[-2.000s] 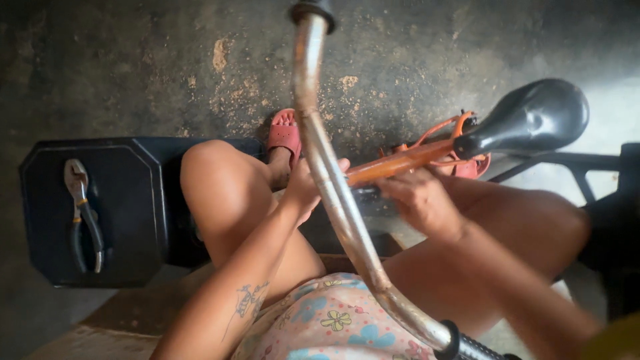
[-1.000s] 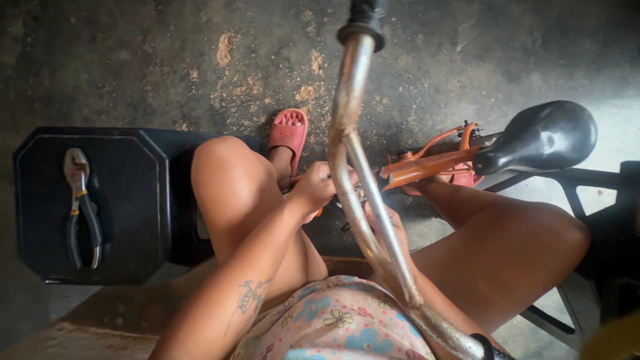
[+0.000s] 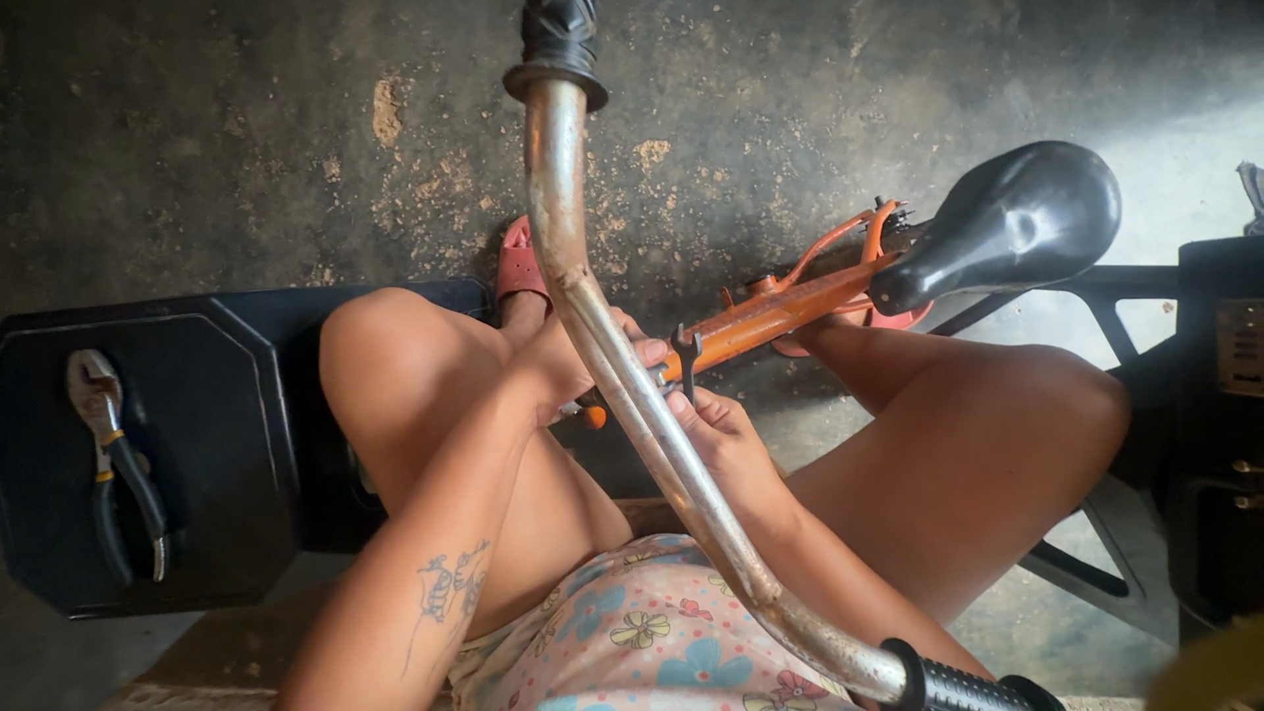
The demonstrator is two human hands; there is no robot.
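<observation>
A rusty metal bicycle handlebar (image 3: 632, 380) with black grips crosses the view in front of my hands. Behind it, an orange bicycle frame (image 3: 770, 321) runs to a black saddle (image 3: 1007, 227). My right hand (image 3: 726, 434) holds a small open-ended wrench (image 3: 687, 365), its jaw pointing up beside the front end of the frame. On the other side of the bar, my left hand (image 3: 583, 360) has its fingers at the frame's front end, partly hidden by the handlebar; its exact grip cannot be told.
Slip-joint pliers (image 3: 118, 454) with dark handles lie on a black plastic surface (image 3: 227, 365) at the left. A black framed structure (image 3: 1116, 286) stands at the right. My feet, in pink sandals (image 3: 518, 262), rest on the stained concrete floor (image 3: 296, 148).
The handlebar, farther left at the top two seconds ago, has shifted and turned relative to my legs. The wrench now shows plainly in my right hand. The view has moved closer.
</observation>
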